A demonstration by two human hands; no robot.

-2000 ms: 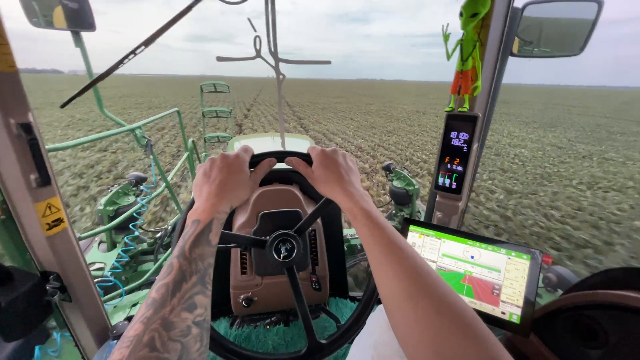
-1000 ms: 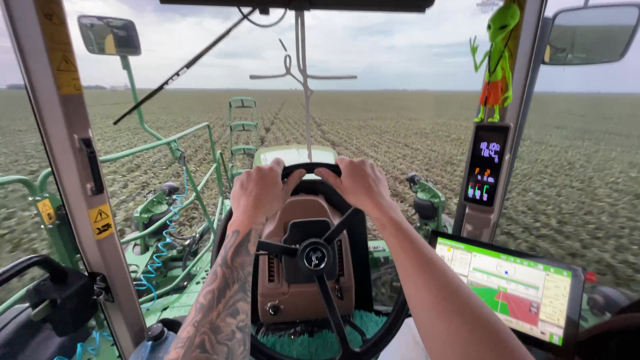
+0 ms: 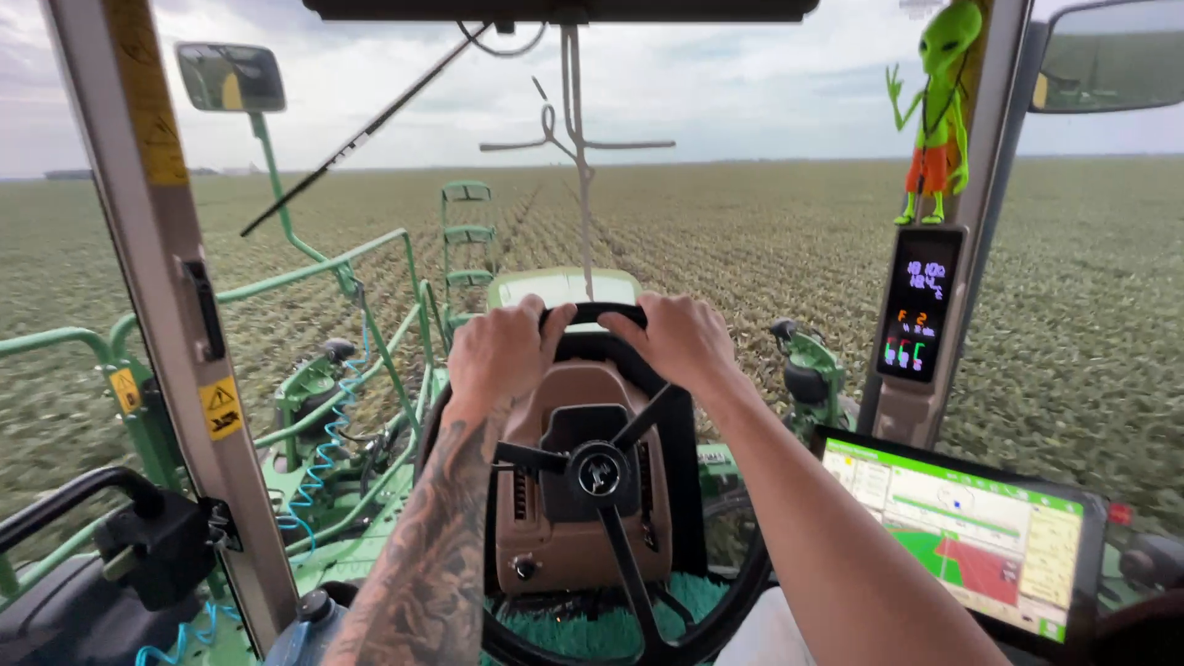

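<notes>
Both of my hands rest on the top of a black steering wheel [image 3: 606,546] in the cab of a farm machine. My left hand [image 3: 507,347] grips the rim left of centre, below it a tattooed forearm. My right hand [image 3: 680,342] closes on the rim just right of centre, its thumb pointing towards the left one. A brown steering column [image 3: 583,527] with a round emblem on the hub stands behind the spokes. The palms and the undersides of the fingers are hidden.
A lit touchscreen [image 3: 953,527] with a green and red map is at the right. Above stand a narrow display [image 3: 918,305] and a green alien figure [image 3: 939,111] on the pillar. Green railings [image 3: 314,273] run outside at the left. Crop rows [image 3: 684,231] stretch ahead beyond the pale hood [image 3: 564,289].
Both hands stay on the top of the wheel throughout. The view has shifted slightly, and the field's rows still lie ahead.
</notes>
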